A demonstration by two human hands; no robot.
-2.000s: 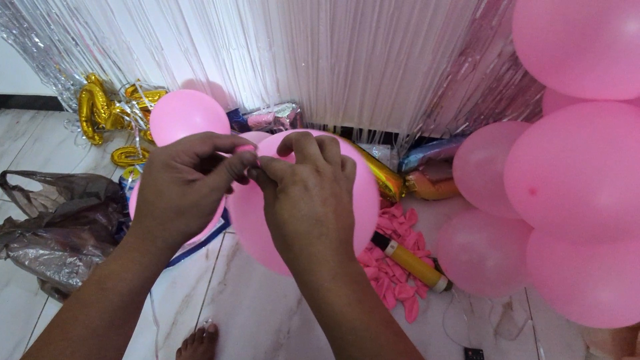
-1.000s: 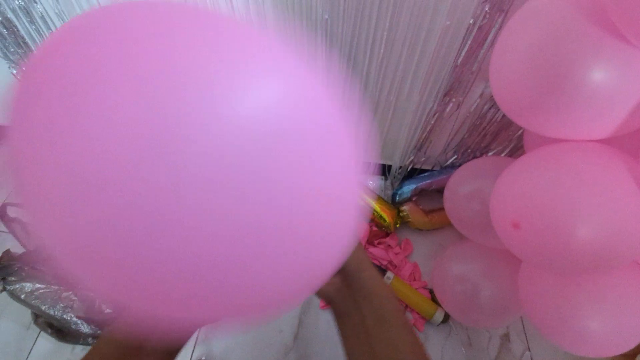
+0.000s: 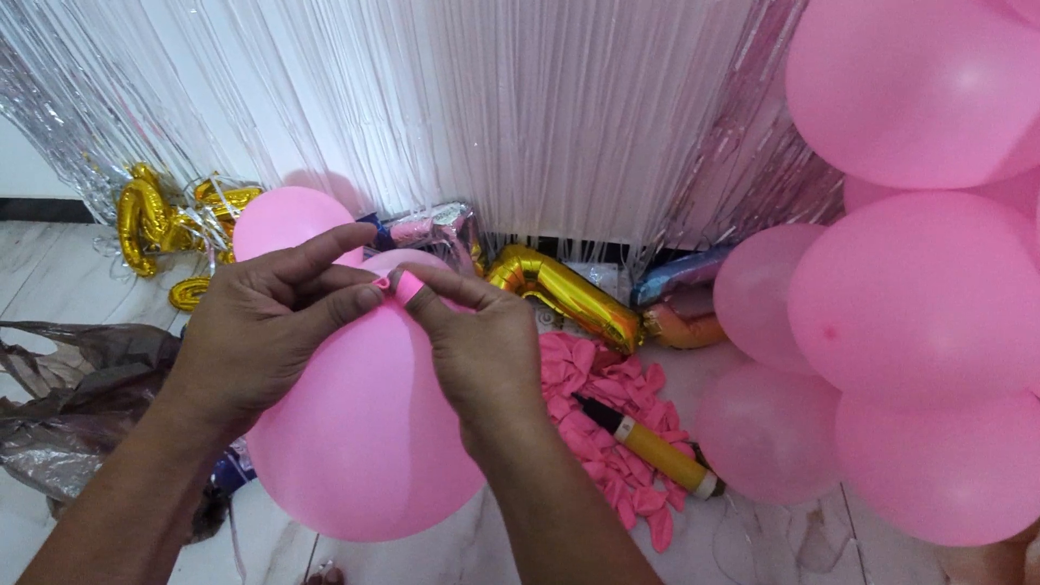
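Note:
An inflated pink balloon [image 3: 366, 439] hangs below my two hands, its neck uppermost. My left hand [image 3: 276, 325] pinches a small curled bit of the neck between thumb and forefinger. On the other side, my right hand [image 3: 479, 349] grips a flattened pink strip of the neck with thumb and finger. The fingertips nearly meet over the top of the balloon. Whether the neck is knotted cannot be told. Another pink balloon [image 3: 292, 215] rests behind my left hand, and a paler one shows partly behind my fingers.
Uninflated pink balloons [image 3: 634, 471] lie piled on the tiled floor with a yellow hand pump [image 3: 662, 455] on them. Inflated pink balloons [image 3: 918, 301] are stacked at right. Gold foil balloons [image 3: 577, 301] lie before a fringe curtain [image 3: 487, 122]. A plastic bag [image 3: 65, 439] is at left.
One second ago a large balloon was raised close to the view, covering my left hand; now it is lower and both hands show at its neck.

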